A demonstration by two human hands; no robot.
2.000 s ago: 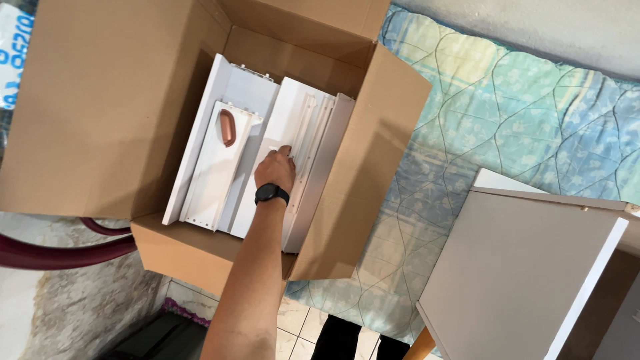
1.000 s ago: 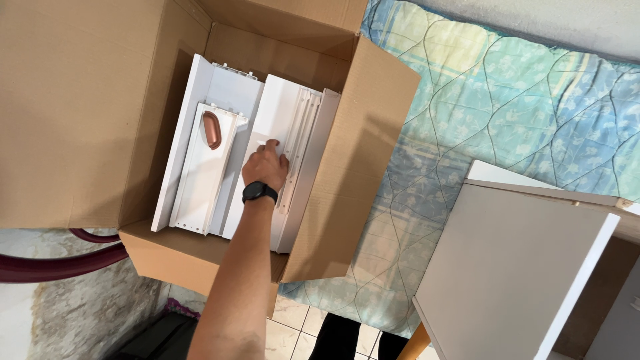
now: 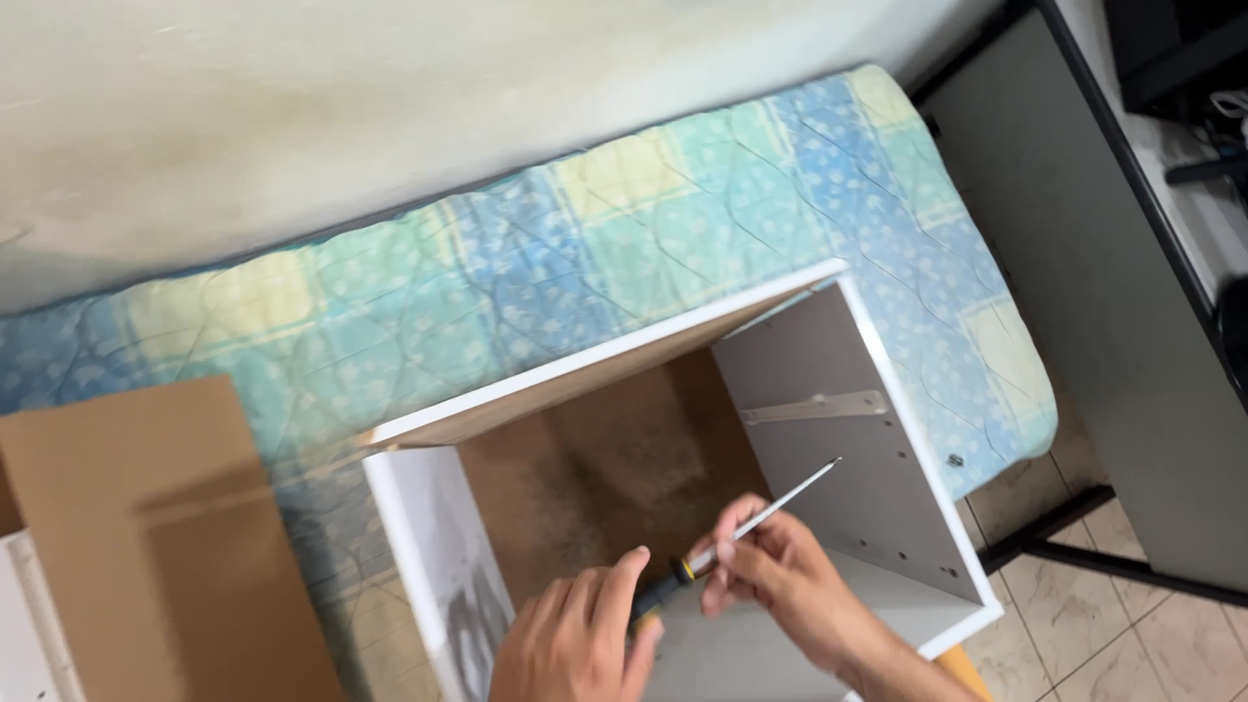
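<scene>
A screwdriver [image 3: 673,585] with a black and yellow handle is held between my two hands, above the open white cabinet carcass [image 3: 624,341]. My left hand [image 3: 575,634] is at the handle, its grip partly hidden behind the fingers. My right hand [image 3: 780,575] pinches the metal shaft near the handle, the tip pointing up and right. Inside the cabinet, a pale drawer runner [image 3: 814,407] is fixed across the right side panel, with several small holes below it. The cabinet's brown back panel [image 3: 604,458] lies beneath my hands.
The cabinet stands against a bed with a quilted patchwork cover [image 3: 663,224]. Small metal pieces [image 3: 955,460] lie on the cover at right. An open cardboard box [image 3: 166,556] with a white panel [image 3: 29,614] is at left. A black-framed grey desk [image 3: 1063,244] stands at right.
The view has swung right, from the cardboard box to the cabinet. A hand was on the white panels in the box before; now both hands are in view with a screwdriver.
</scene>
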